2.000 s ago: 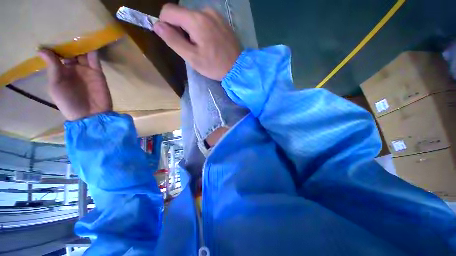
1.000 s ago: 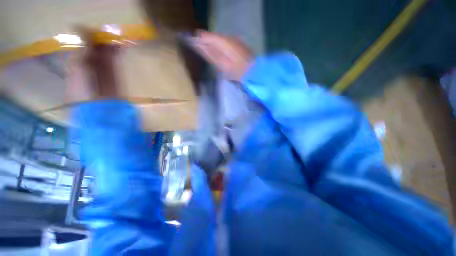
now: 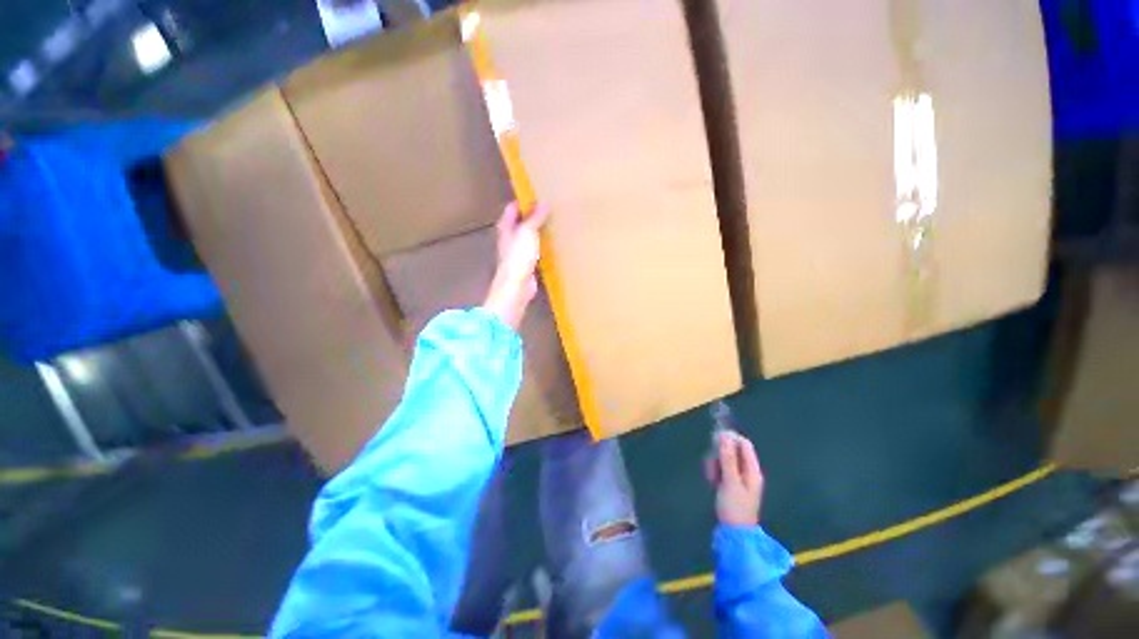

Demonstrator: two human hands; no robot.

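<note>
A large brown carton (image 3: 337,162) lies in front of me with one flap (image 3: 631,200) standing away from the opposite flap. Yellow-orange tape (image 3: 566,318) runs along that flap's edge. My left hand (image 3: 517,262) grips the flap at the taped edge, fingers partly hidden. My right hand (image 3: 737,478) is low, beside the carton's near edge, and holds a small silver tool (image 3: 721,421), seemingly a utility knife; it is blurred and touches nothing else.
A second large carton (image 3: 824,187), closed with shiny clear tape (image 3: 916,162), stands close on the right. Blue plastic shapes (image 3: 88,250) are at the left. A yellow line (image 3: 924,516) crosses the green floor. More brown cartons (image 3: 1105,375) are at the right edge.
The view has swung to show the cartons from above. The taped flap now stands apart from the opposite one. My right hand has moved away to the right with the silver tool.
</note>
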